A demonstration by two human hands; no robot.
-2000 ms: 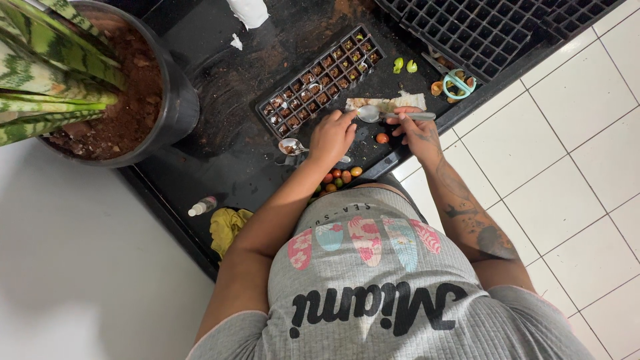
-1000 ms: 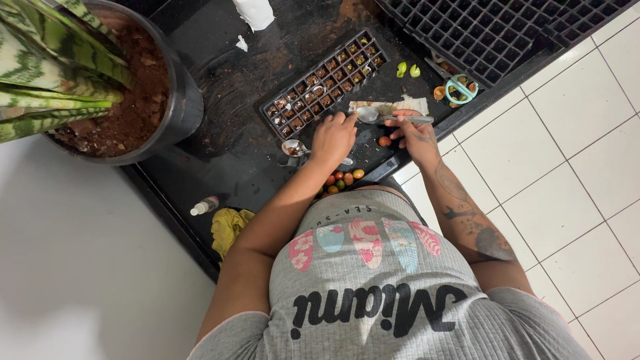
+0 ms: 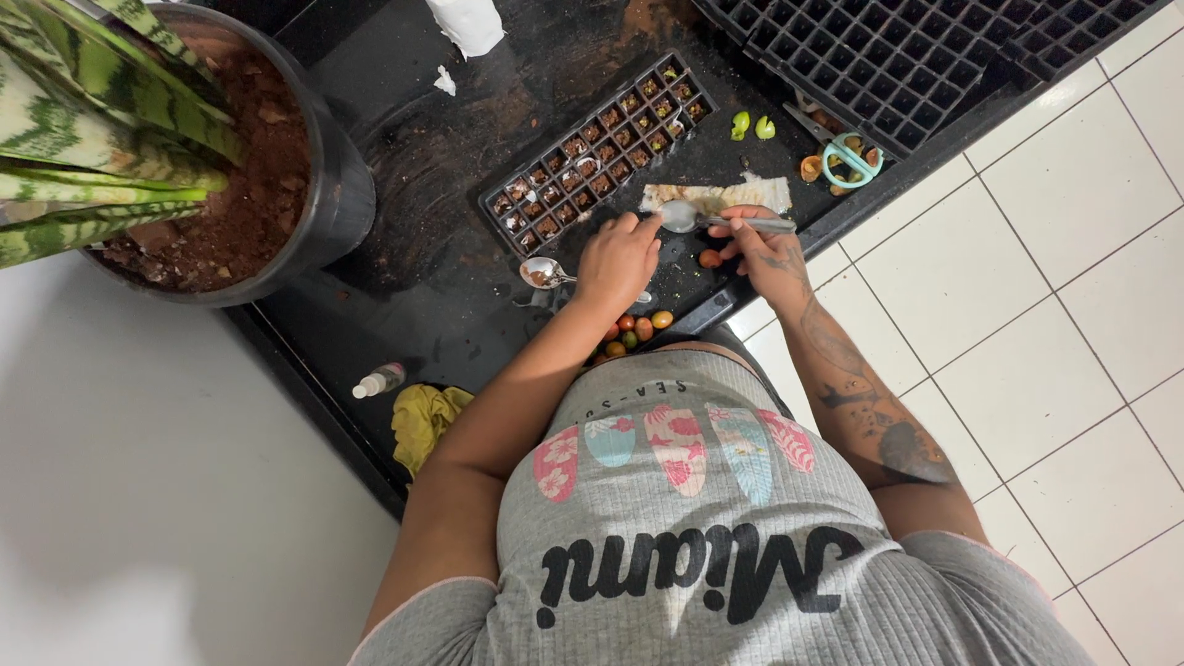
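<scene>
My right hand [image 3: 766, 254] holds a metal spoon [image 3: 680, 216] by its handle, over the near edge of a stained strip of paper [image 3: 717, 196]. The fingertips of my left hand [image 3: 622, 262] are at the tip of the spoon's bowl; whether they hold anything small is too fine to tell. Beyond my left hand lies a black seedling tray [image 3: 599, 153] with soil in its cells and some white bits. A second spoon [image 3: 542, 273] with brown residue rests at the tray's near corner. One small reddish tomato [image 3: 709, 259] sits beside my right hand, and several more tomatoes [image 3: 644, 327] lie near my waist.
A large pot [image 3: 319, 185] with a snake plant stands at the left. Empty black cell trays [image 3: 869, 65] lie at the upper right, near teal-handled scissors [image 3: 853, 160] and green peel pieces [image 3: 764, 128]. A small bottle [image 3: 378, 380] and a yellow cloth [image 3: 427, 421] are at the lower left.
</scene>
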